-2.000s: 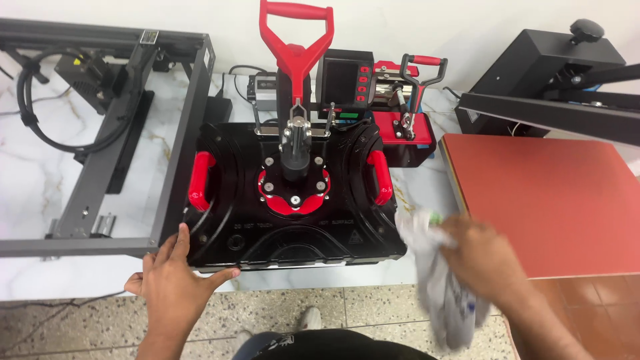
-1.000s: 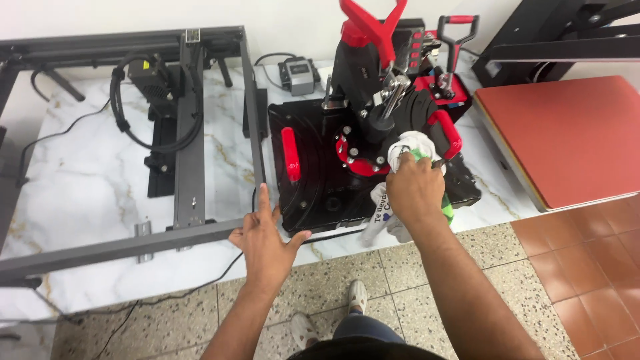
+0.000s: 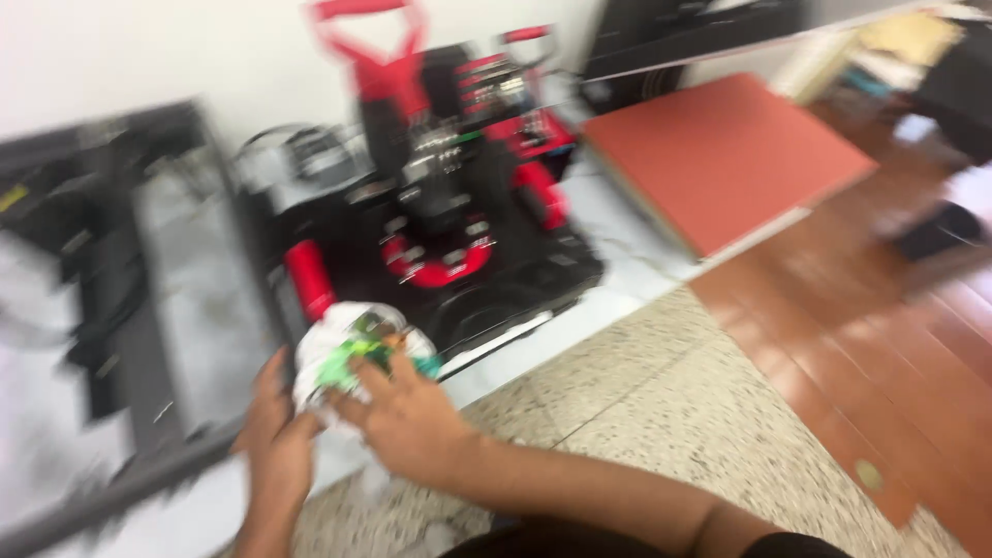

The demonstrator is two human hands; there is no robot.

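Note:
The head view is blurred. A white cloth with a green print (image 3: 333,364) lies bunched on the front left corner of a black heat press (image 3: 511,271) with red side handles. My right hand (image 3: 403,411) presses on the cloth with its fingers spread over it. Beside it, at the cloth's left edge, is my left hand (image 3: 279,434); whether it grips the cloth is not clear. The press's red lever handle (image 3: 372,54) stands up at the back, and its red left handle (image 3: 310,279) is just above the cloth.
A dark metal frame (image 3: 147,325) stands close on the left. A grey device (image 3: 322,159) with a cable sits behind the press, near a smaller red press (image 3: 535,132). On the right lies a red-orange flat pad (image 3: 728,163) under dark equipment.
My right hand and the cloth have moved from the press's right side to its front left corner, close to my left hand. The view has shifted and tilted.

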